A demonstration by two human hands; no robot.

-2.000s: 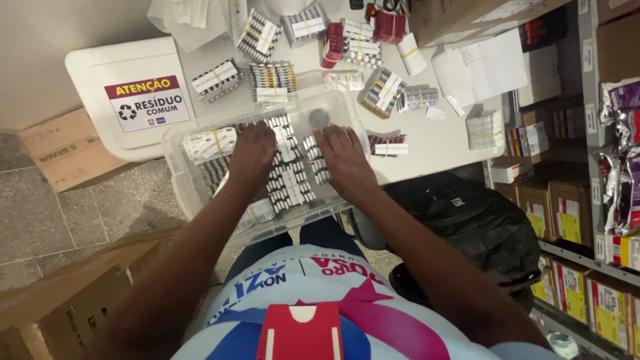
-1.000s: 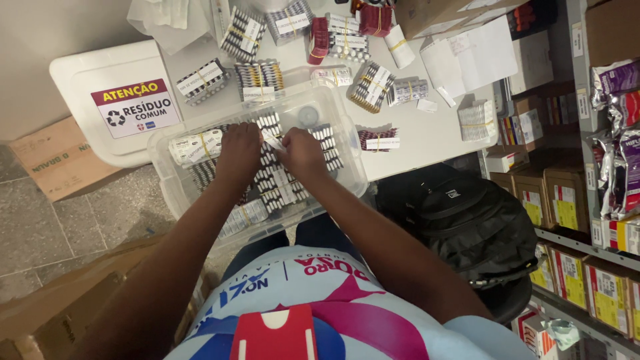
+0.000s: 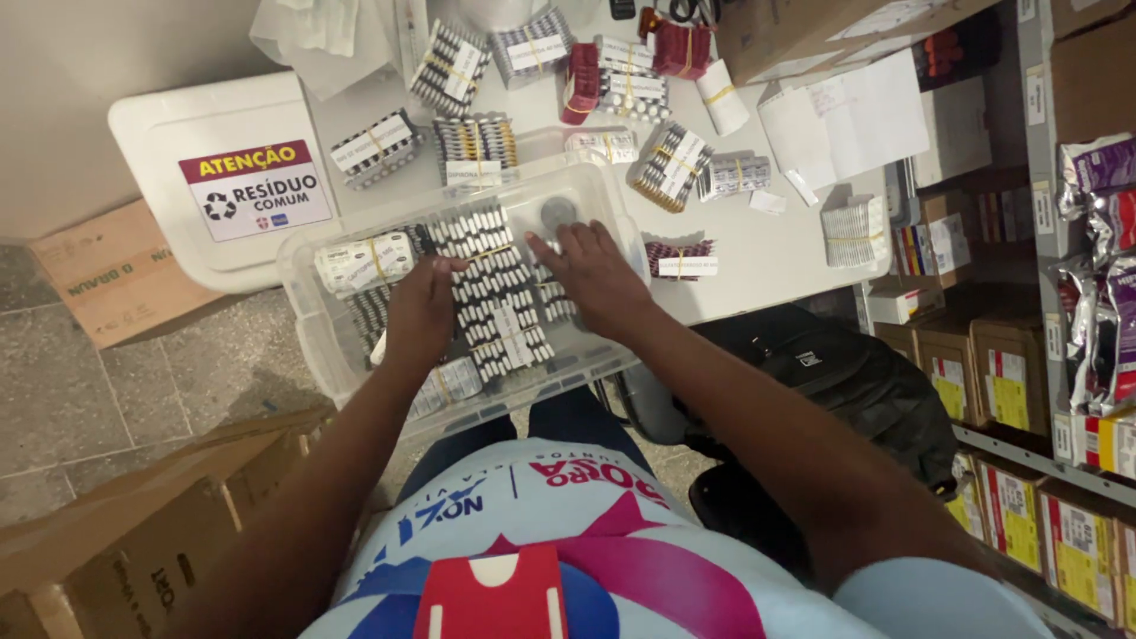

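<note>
A clear plastic bin (image 3: 595, 359) rests at the table's near edge, above my lap. My left hand (image 3: 424, 306) reaches into its middle, thumb and fingers against the stacked blister packs of white tablets (image 3: 497, 275); whether it grips any is hidden. My right hand (image 3: 590, 275) lies over another pack of white tablets (image 3: 557, 302) on the right side, its fingers spread at the top; a hold cannot be made out. A rubber-banded white bundle (image 3: 368, 264) sits at the bin's upper left, and silvery blister packs (image 3: 446, 388) lie at the lower left.
Banded blister bundles (image 3: 672, 166) stand across the white table (image 3: 754, 266), with papers (image 3: 843, 115) and a cardboard box (image 3: 799, 35) behind. A white lid (image 3: 151, 133) bearing a sign leans left. A black backpack (image 3: 825, 382) and shelving (image 3: 1047, 448) are at right.
My right hand has moved right, from beside my left hand at the bin's middle to the packs on the right side. My left hand stays in the bin.
</note>
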